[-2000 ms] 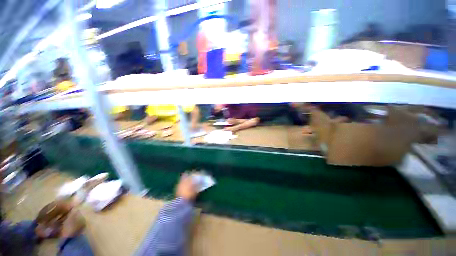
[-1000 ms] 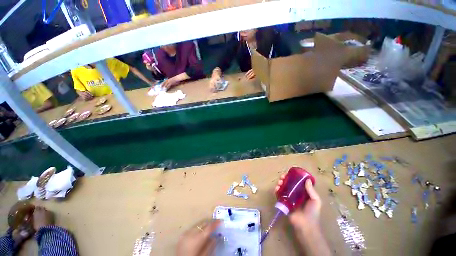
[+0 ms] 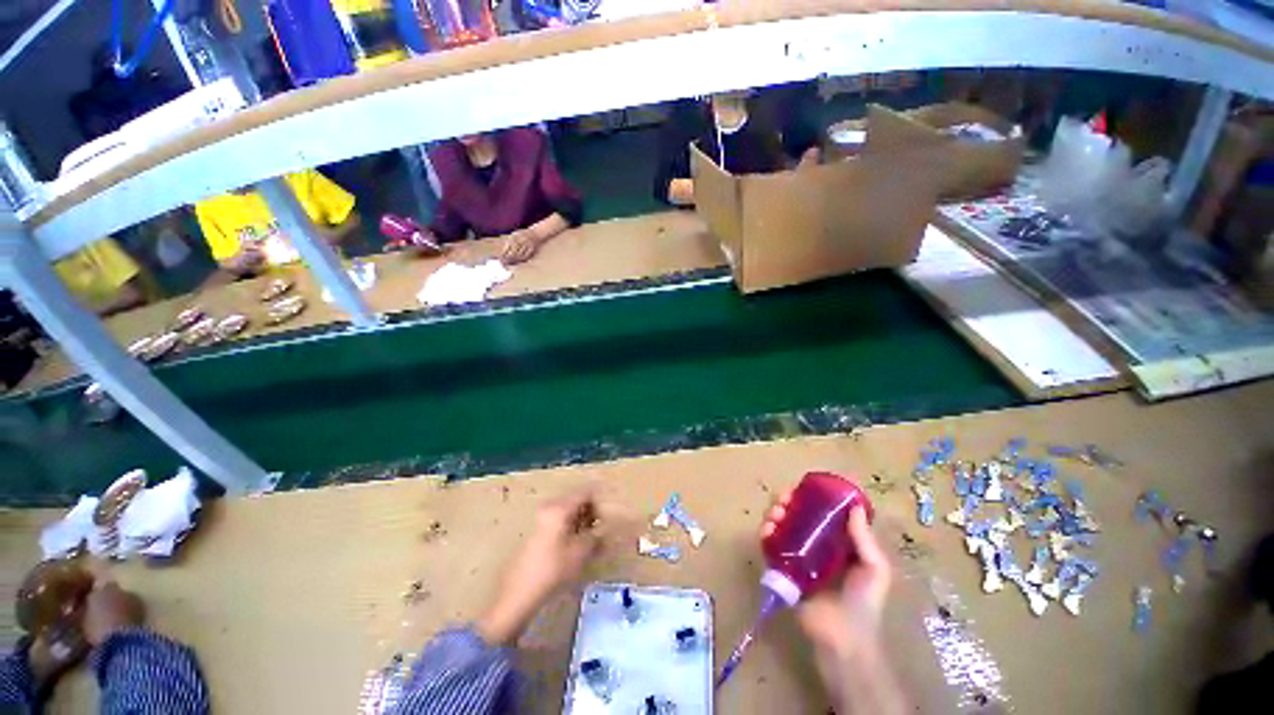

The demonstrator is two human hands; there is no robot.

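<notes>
My right hand [image 3: 843, 594] grips the squeeze bottle [image 3: 816, 534] of red-pink liquid, tilted with its thin nozzle pointing down-left beside the plate. The white square plate [image 3: 643, 636] lies on the bench, its near edge cut off by the picture; several short dark and silver posts stand on it. My left hand [image 3: 552, 549], in a striped sleeve, is blurred above the bench behind and left of the plate; whether its fingers hold a part cannot be told. A few small blue-and-silver fittings [image 3: 674, 527] lie just right of it.
A loose pile of fittings [image 3: 1013, 517] lies at right. Clear tape [image 3: 964, 657] is stuck on the bench. Behind run the green belt [image 3: 601, 366] and overhead shelf [image 3: 559, 87]. An open carton [image 3: 824, 217] stands across. A neighbour's hands [image 3: 101, 615] hold a brown round part at left.
My left hand has moved from over the plate to behind and left of it. The plate now shows more posts and sits slightly left. The small group has fewer fittings. The bottle stays in my right hand.
</notes>
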